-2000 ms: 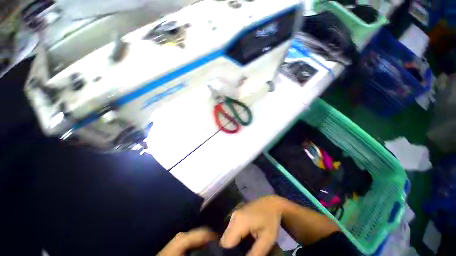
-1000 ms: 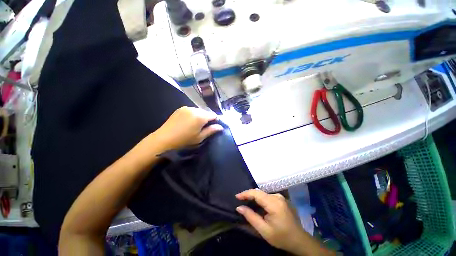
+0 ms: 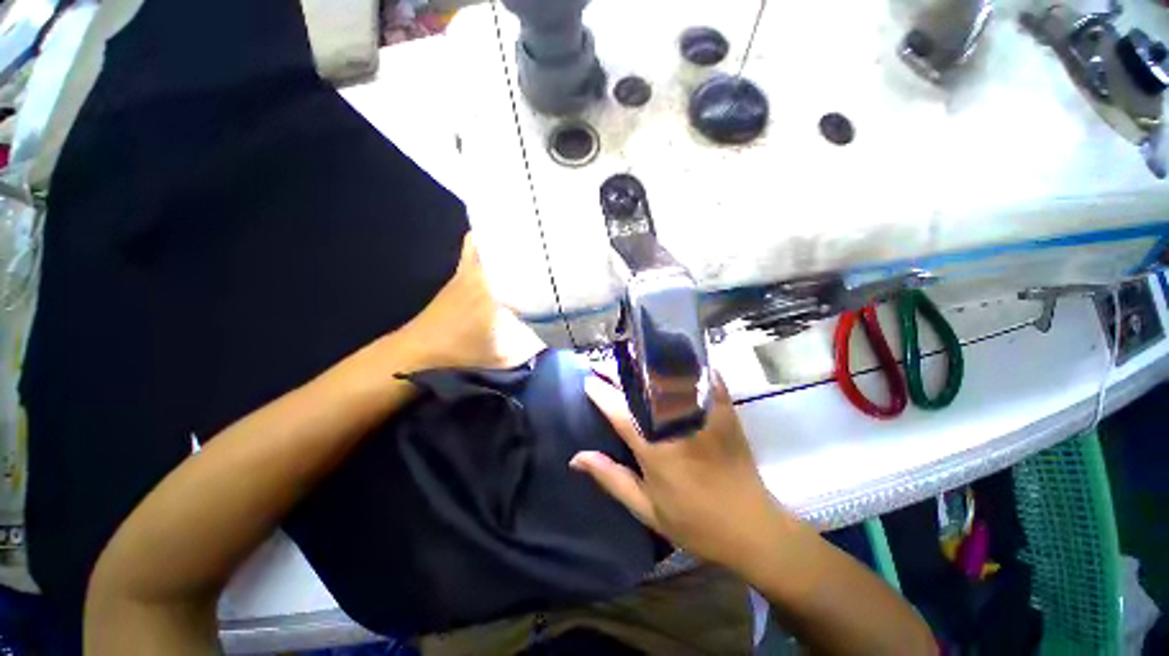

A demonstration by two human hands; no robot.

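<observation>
A black garment panel (image 3: 244, 244) spreads left of the machine head. A smaller, shinier dark cloth piece (image 3: 474, 500) lies bunched at the table's front edge, its upper end under the machine head. My left hand (image 3: 468, 314) is at the upper end of this cloth beside the head; its fingertips are hidden. My right hand (image 3: 686, 468) lies on the cloth's right edge, thumb and index finger apart, partly covered by the shiny lever guard (image 3: 669, 352). The needle and presser foot are hidden.
The white machine head (image 3: 769, 192) fills the upper right. Scissors with red and green loops (image 3: 933, 352) lie under its arm. A green basket (image 3: 1077, 538) with dark pieces and a pink item stands at the lower right.
The view has moved closer over the machine head. My right hand has moved up from the cloth's lower corner towards the needle area. My left hand's fingertips have gone out of sight.
</observation>
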